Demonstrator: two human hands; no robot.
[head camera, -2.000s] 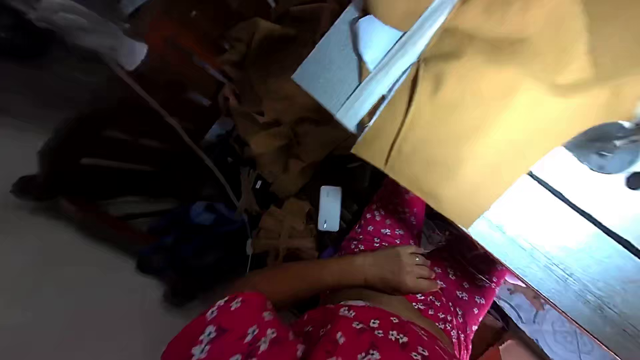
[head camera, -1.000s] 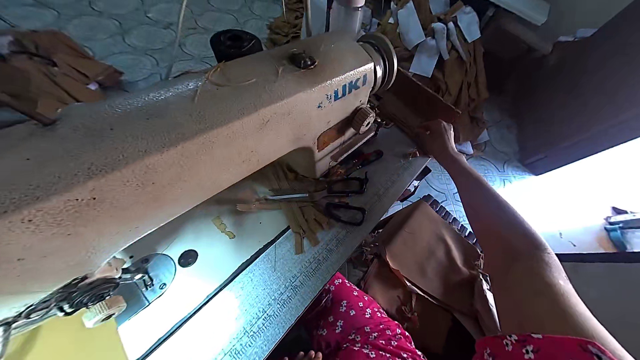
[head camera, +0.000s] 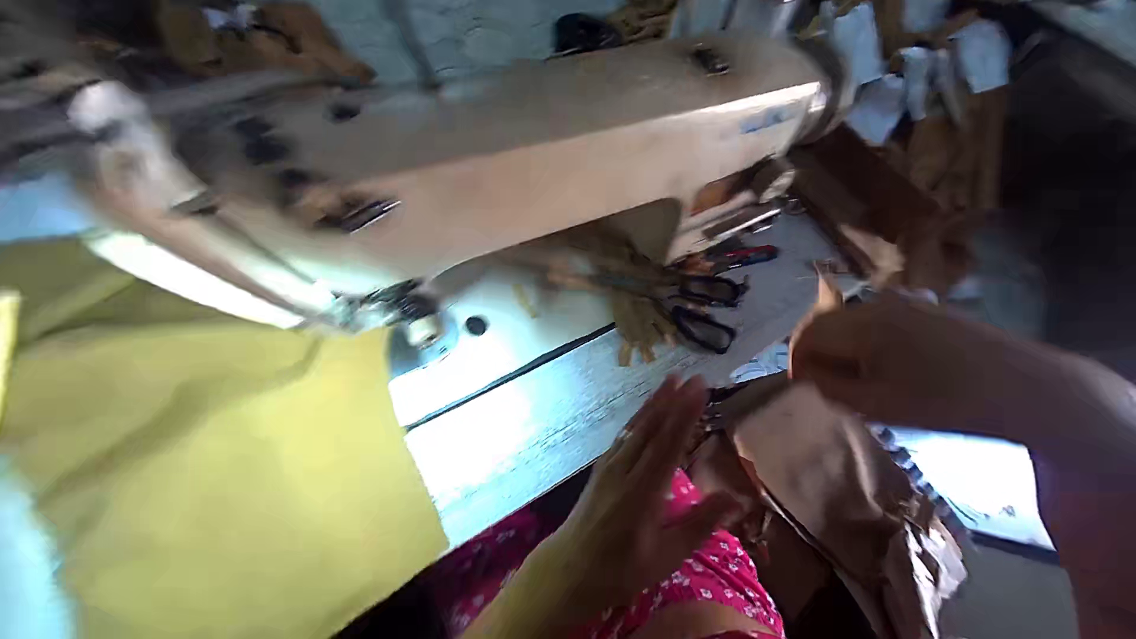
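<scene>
A beige industrial sewing machine (head camera: 532, 177) crosses the view, its needle end over the white table (head camera: 524, 390). Yellow-tan fabric (head camera: 231, 461) lies at the left, its edge near the needle end. Low in the middle, my left hand (head camera: 643, 479) is raised at the table's front edge with its fingers apart and nothing in it. My right hand (head camera: 852, 346), blurred, is at the table's right end, beside a piece of brown fabric (head camera: 827, 288); whether it grips that piece is unclear. Black-handled scissors (head camera: 706, 311) lie under the machine arm on tan fabric strips (head camera: 643, 333).
A tool with a red and black handle (head camera: 745, 257) lies by the machine's base. Brown cloth (head camera: 799, 444) is heaped below the table's right end. Tan pieces with white tags (head camera: 941, 71) hang at the upper right. More brown cloth (head camera: 266, 44) is behind the machine.
My left hand has come up at the table's front edge. My right hand has moved back toward me from the wheel end of the machine. The view has swung so more yellow-tan fabric shows.
</scene>
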